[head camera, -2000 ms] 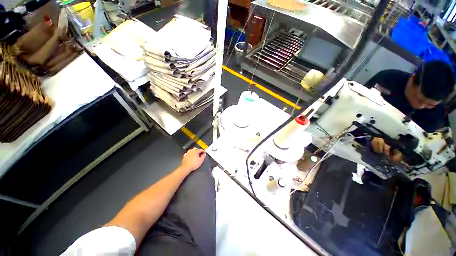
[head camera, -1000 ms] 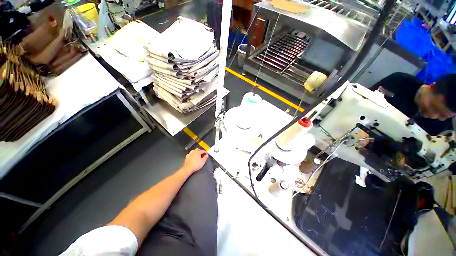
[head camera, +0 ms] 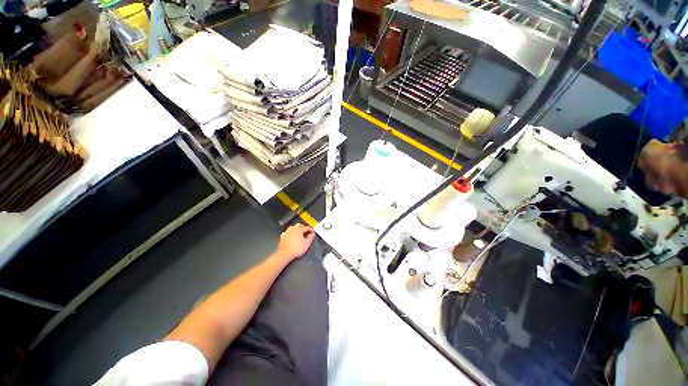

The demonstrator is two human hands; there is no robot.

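My left hand (head camera: pixel 296 240) is beside the near corner of the white tabletop (head camera: pixel 362 332), over my dark trouser leg. Its fingers are curled and small in view; whether they hold the table edge cannot be told. My right hand is not in view. The white sewing machine (head camera: pixel 562 170) stands at the right, with a black scuffed cover (head camera: pixel 520 301) in front of it. A pale panel (head camera: pixel 649 354) lies at the lower right. A person's hand shows dimly at the needle area.
A red-topped thread cone (head camera: pixel 445 203) and a green-topped cone (head camera: pixel 379 154) stand by a white pole (head camera: pixel 337 98). A black cable (head camera: pixel 381 252) curves past them. Stacked folded panels (head camera: pixel 279 98) lie on a side table. Brown pieces (head camera: pixel 34 151) stand at far left. Another person (head camera: pixel 615 151) leans behind the machine.
The other person's head has moved right, partly out of the picture, and their hand at the needle area shows less clearly. The view has shifted slightly. My left hand has stayed in place.
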